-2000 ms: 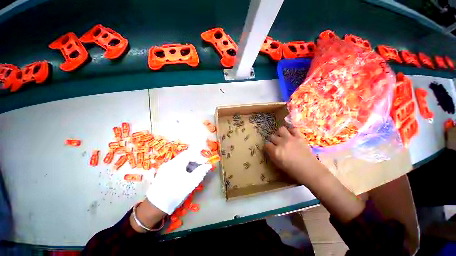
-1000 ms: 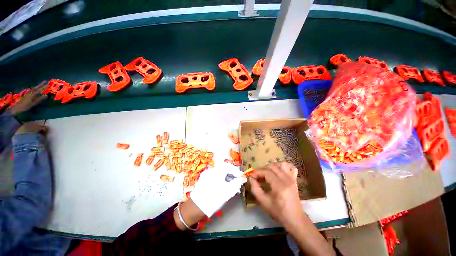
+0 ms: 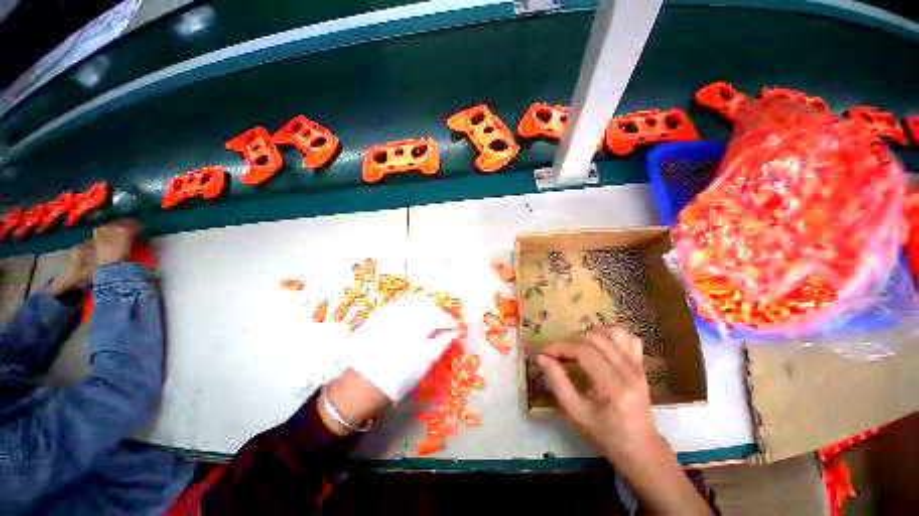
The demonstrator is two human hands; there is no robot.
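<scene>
Small orange plastic parts lie in a loose pile on the white table. My left hand, in a white glove, is over the pile, fingertips at the orange parts; whether it grips one is not clear. A shallow cardboard tray stands to its right with many tiny dark metal bits, densest along its right part. My right hand, bare, is over the tray's front part with thumb and index finger near each other. Any bit between them is too small to tell.
Orange controller-shaped housings lie along the green belt behind. A white post stands at its edge. A clear bag of orange parts rests on a blue bin at right. Another person's denim sleeves are at left.
My left hand has moved left, away from the tray, onto the pile. My right hand has parted from it and is over the tray. The other person now holds something orange at left.
</scene>
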